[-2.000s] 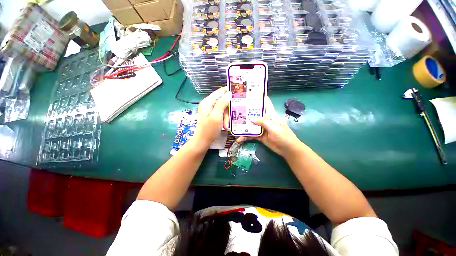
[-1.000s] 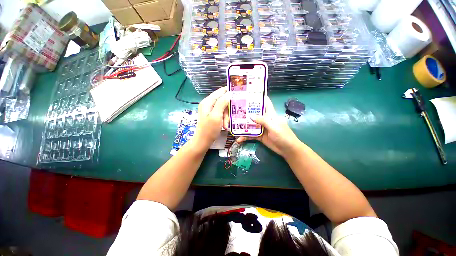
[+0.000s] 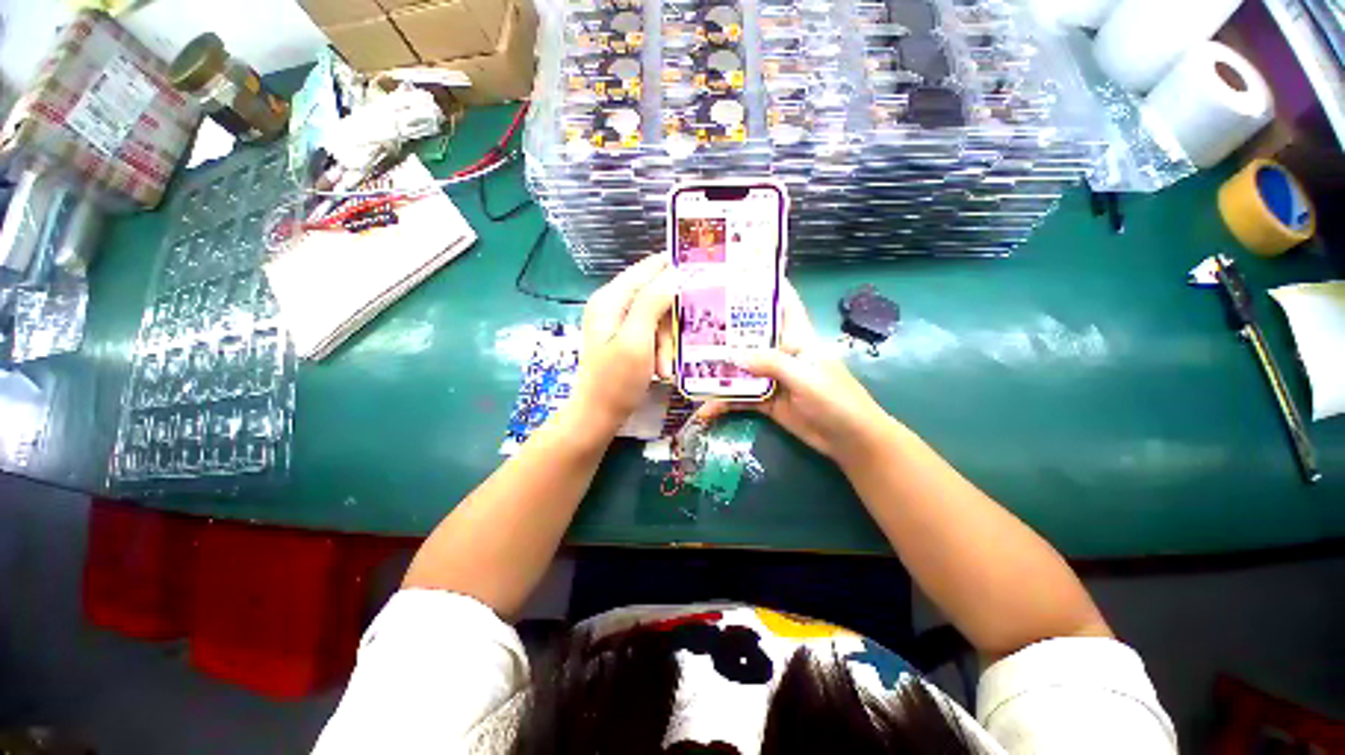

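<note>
A smartphone point(image 3: 729, 292) with a pale edge and a lit screen is held upright over the bench. My left hand point(image 3: 626, 347) grips its left side. My right hand point(image 3: 804, 381) holds its lower right side, with the thumb over the lower screen. A blue board point(image 3: 543, 390) lies on the mat, partly hidden by my left hand and forearm. A small green board point(image 3: 717, 469) with thin wires lies below the phone. A dark round module point(image 3: 870, 314) lies to the right of my right hand.
A tall stack of clear blister trays point(image 3: 811, 192) stands behind the phone. An empty blister tray point(image 3: 207, 384) and a paper pad point(image 3: 369, 273) with red and black leads are left. A caliper-like tool point(image 3: 1263, 362), yellow tape roll point(image 3: 1266, 207) and white roll point(image 3: 1210, 106) are right.
The pictures on the phone screen have shifted, and my right thumb has moved slightly on it. Both hands keep their hold on the phone.
</note>
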